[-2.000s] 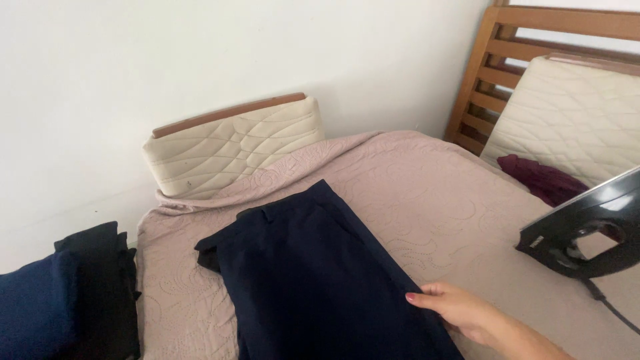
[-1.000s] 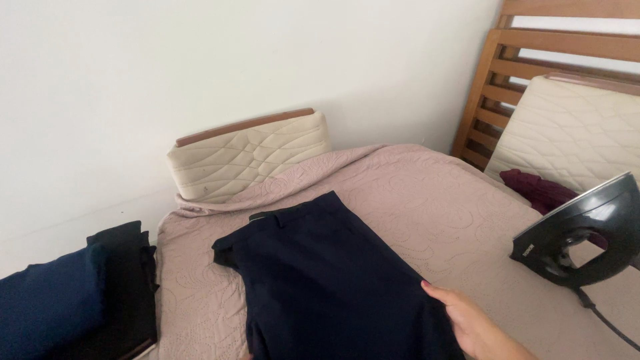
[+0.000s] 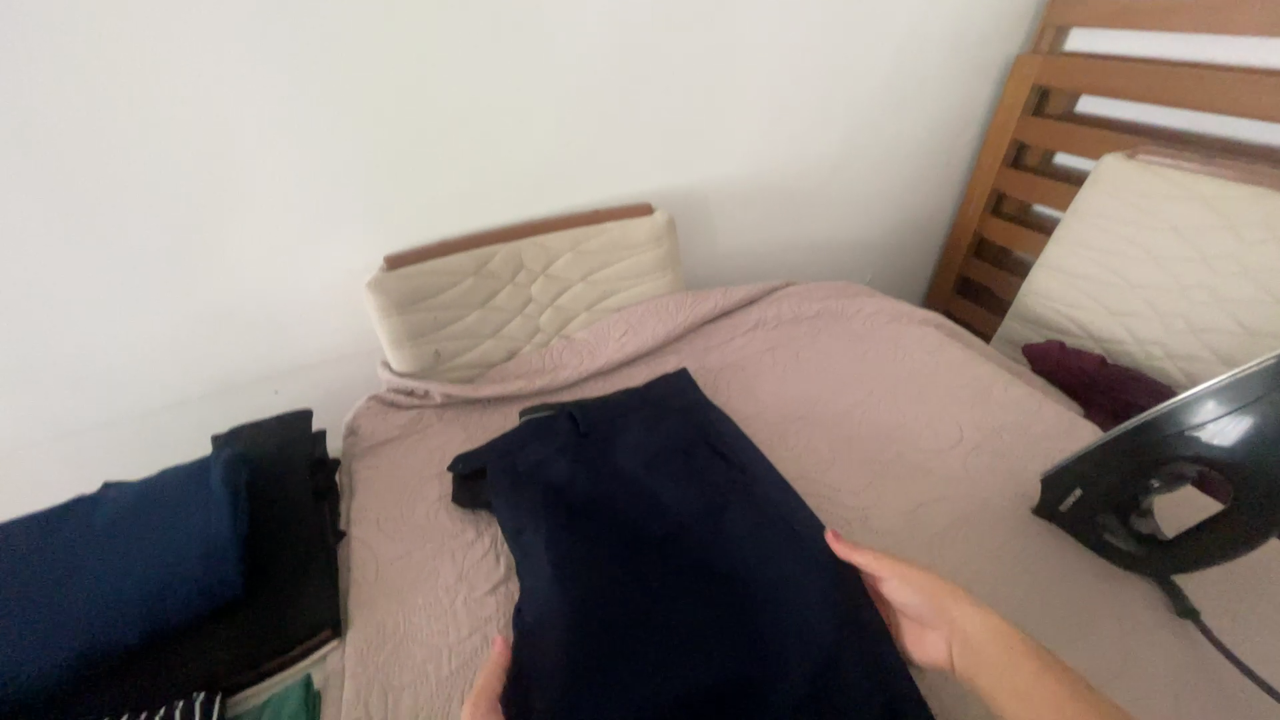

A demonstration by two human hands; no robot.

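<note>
Dark navy trousers (image 3: 660, 540) lie folded lengthwise on a pinkish quilted bedspread (image 3: 850, 370), with the waistband toward the wall. My right hand (image 3: 915, 605) holds their right edge, its thumb on top and the other fingers partly hidden underneath. At the lower left edge of the trousers is my left hand (image 3: 488, 685); only a few fingertips show, and whether they grip the cloth is not visible. A black steam iron (image 3: 1170, 480) stands at the right, its soleplate turned up and away and its cord running toward the lower right.
A pile of folded clothes, with a blue garment (image 3: 120, 580) over black ones (image 3: 290, 540), sits at the left. A cream quilted cushioned panel (image 3: 530, 295) leans on the wall. At the right are another cream panel (image 3: 1160, 270), a maroon cloth (image 3: 1095, 380) and a wooden slatted frame (image 3: 1010, 190).
My left hand has come into view at the trousers' left edge. My right hand stays at their right edge. The trousers' lower left side is drawn in narrower.
</note>
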